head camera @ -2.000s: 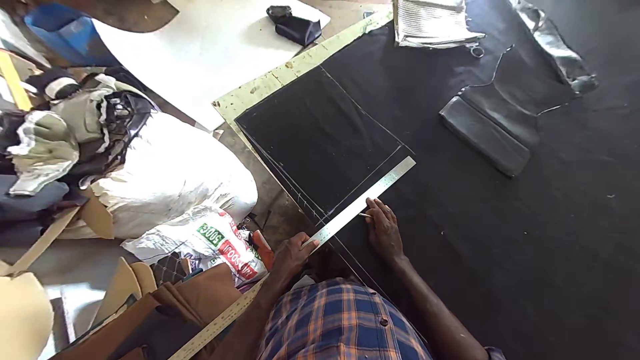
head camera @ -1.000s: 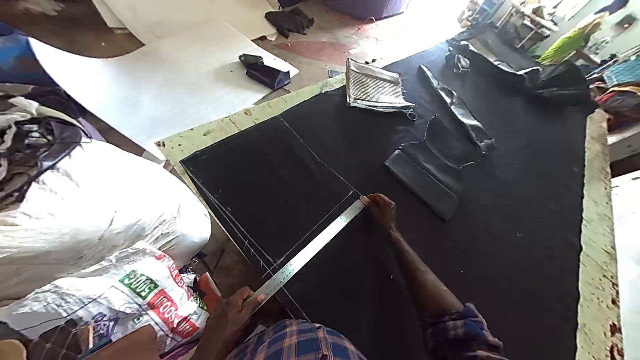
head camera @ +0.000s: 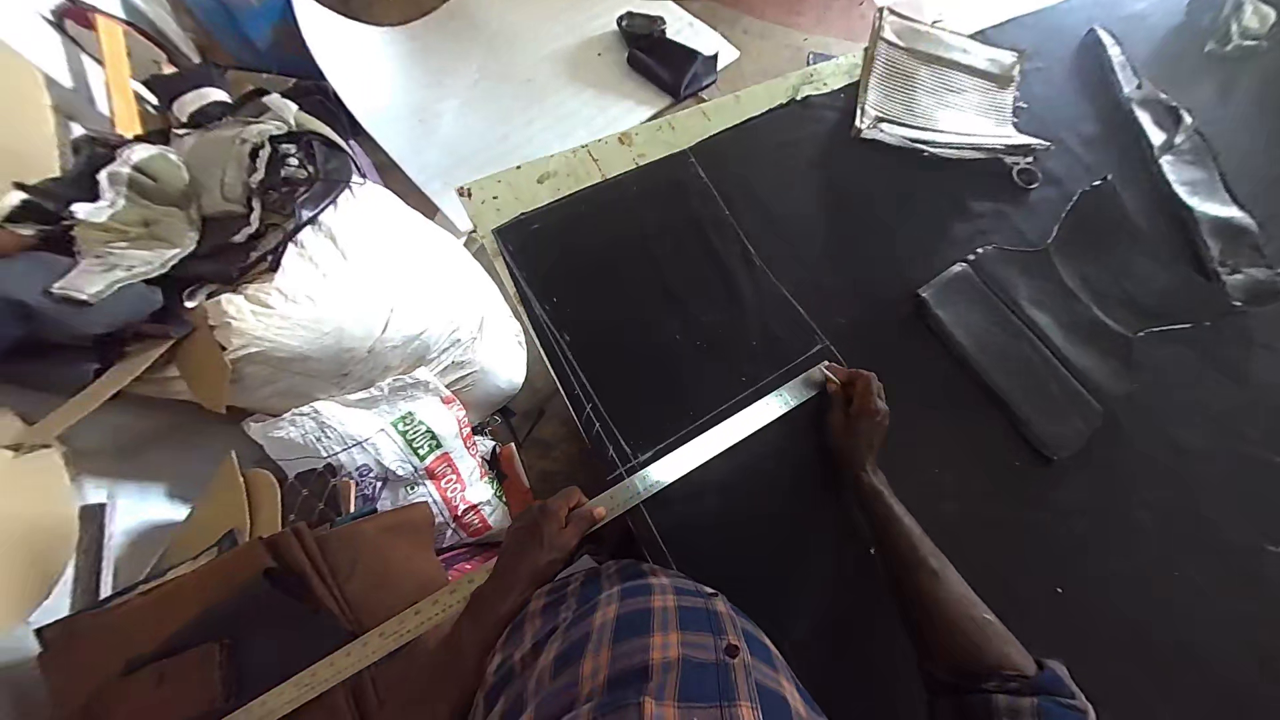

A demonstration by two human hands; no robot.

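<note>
A long metal ruler [head camera: 715, 445] lies slanted across black sheet material [head camera: 660, 290] marked with thin pale lines. My left hand [head camera: 550, 530] grips the ruler at the table's near left edge, and the rest of it runs on past my forearm to the lower left. At the ruler's far end is my right hand [head camera: 857, 405], its fingers closed on a small pale marking tool [head camera: 830, 375], whose tip is near a corner of the drawn lines. Just above the ruler runs a line roughly parallel to it.
Cut black pieces [head camera: 1020, 350], a ribbed silvery piece [head camera: 935, 90] and a shiny dark strip [head camera: 1190, 170] lie on the sheet. Left of the table are a stuffed white sack [head camera: 380, 290], a printed bag [head camera: 400, 460] and brown cardboard [head camera: 240, 620]. A black case [head camera: 672, 65] lies beyond.
My right hand has moved from the ruler's near side, short of its far end, to that end. The ruler has shifted nearer me, off the drawn corner. The view has swung right and back.
</note>
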